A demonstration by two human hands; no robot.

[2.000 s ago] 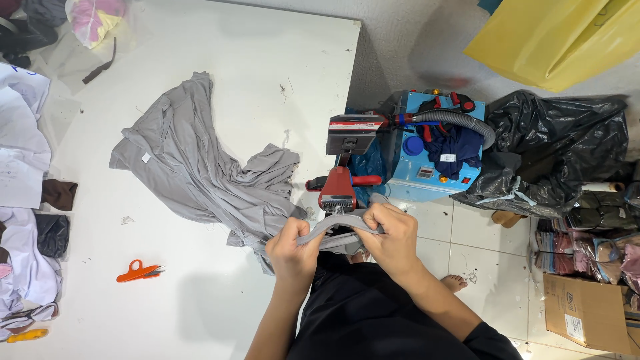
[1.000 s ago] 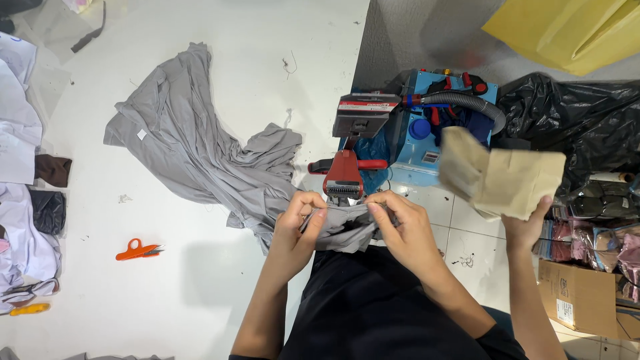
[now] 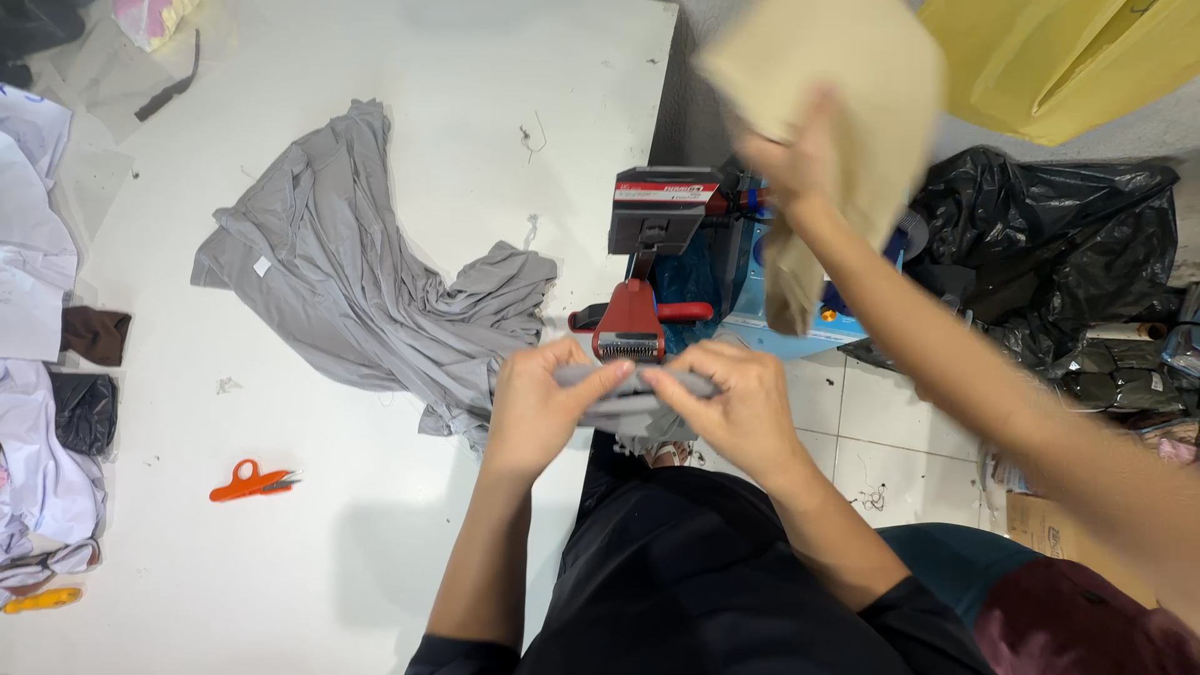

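Observation:
A grey knit garment [image 3: 319,253] lies bunched across the white table, and its near end is gathered over the table edge. My left hand [image 3: 553,403] and my right hand [image 3: 736,403] pinch that gathered fabric, their thumbs almost meeting. Just beyond the fingers stands a red hand-held trimming tool [image 3: 630,319] with a toothed metal head, fixed upright beside the table edge; whether the cloth touches its teeth cannot be told. Orange thread snips [image 3: 251,482] rest on the table to the left.
A co-worker's arm [image 3: 947,328] reaches in from the right, holding blurred beige fabric [image 3: 844,84] over a blue machine [image 3: 778,319]. Black plastic bags [image 3: 1041,225] and a cardboard box [image 3: 1078,544] are at the right. White garments [image 3: 37,412] line the table's left edge.
The co-worker's arm, absent two seconds ago, came in at the right and has moved forward with the beige fabric. My hands keep hold of the grey cloth, its gathered edge now bunched between closer thumbs.

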